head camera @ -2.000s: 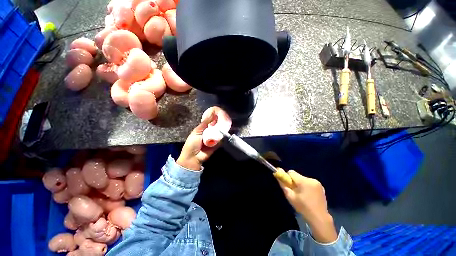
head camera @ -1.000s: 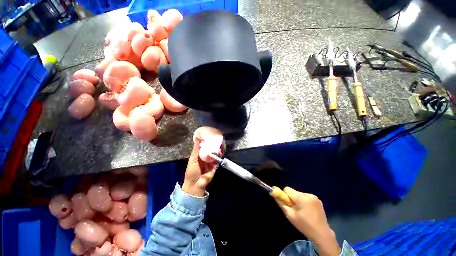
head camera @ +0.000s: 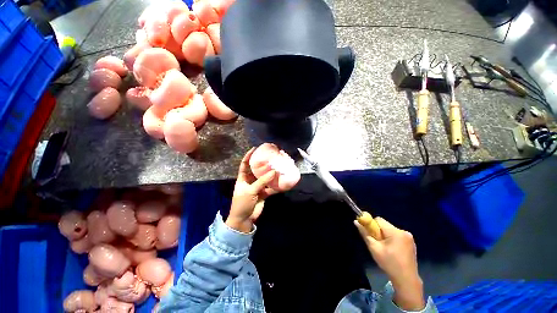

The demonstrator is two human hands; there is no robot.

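A glossy pink hollow casting (head camera: 282,173) is in my left hand (head camera: 245,194), held near the table's front edge, below the black round-headed unit. Its surface is dented and folded. My left fingers and thumb grip its left side. My right hand (head camera: 394,249) is closed on the yellow-tan handle of a hot knife or iron (head camera: 331,183). The tool's silvery shaft slants up to the left. Its pointed flat tip is just right of the casting, apart from it. The casting's far side and neck hole are hidden.
The black unit (head camera: 280,55) stands centrally on the speckled table (head camera: 366,122). Pink castings (head camera: 173,92) are heaped at upper left; more (head camera: 110,260) lie in a blue crate at lower left. Two spare irons (head camera: 422,113) with cords lie at right. A dark flat rectangle (head camera: 54,154) lies at the left edge.
The tool tip has moved off the casting, up and to the right. The casting has turned in my left hand and shows more of its dented surface. The camera view has shifted.
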